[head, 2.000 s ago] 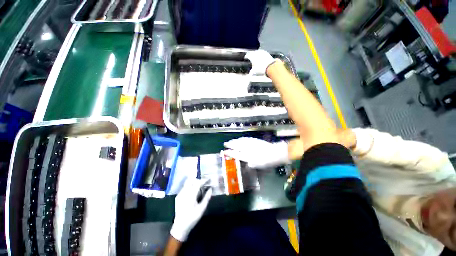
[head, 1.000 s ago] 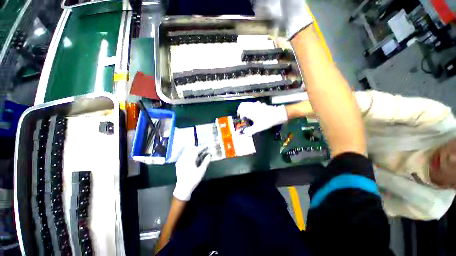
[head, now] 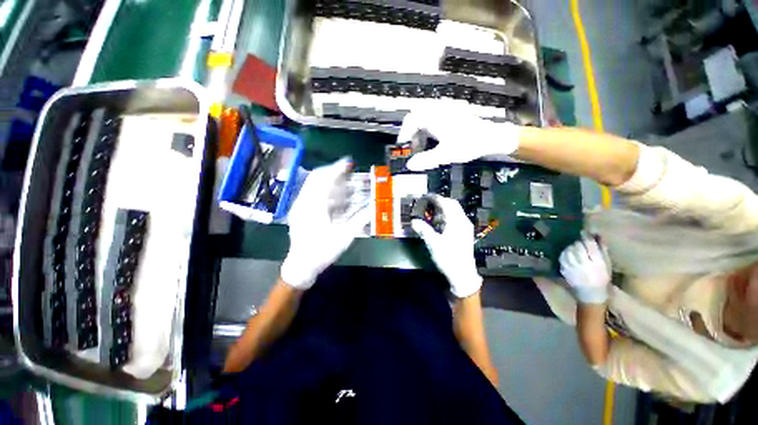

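My left hand [head: 316,228], in a white glove, is over the left end of the white-grey striped sheet [head: 359,192]. Its fingers are blurred, and I cannot tell if they hold anything. My right hand [head: 453,245], also in a white glove, grips a grey-and-black component unit [head: 425,212] just right of the orange strip [head: 383,202]. Another person's gloved hand [head: 457,139] reaches in from the right and holds another component unit [head: 399,154] above the sheet's upper right part.
Metal tray with unit rows [head: 193,93] at left; another metal tray [head: 291,83] ahead. Blue bin with thin dark tools [head: 291,153] beside my left hand. Loose units [head: 474,189] and a pale square [head: 541,195] lie right on the green bench. The person's other gloved hand [head: 585,270] is at the bench edge.
My right arm has come back from the far tray, and its hand now grips a unit by the striped sheet. The other person's hand with a unit is farther up beside the orange strip.
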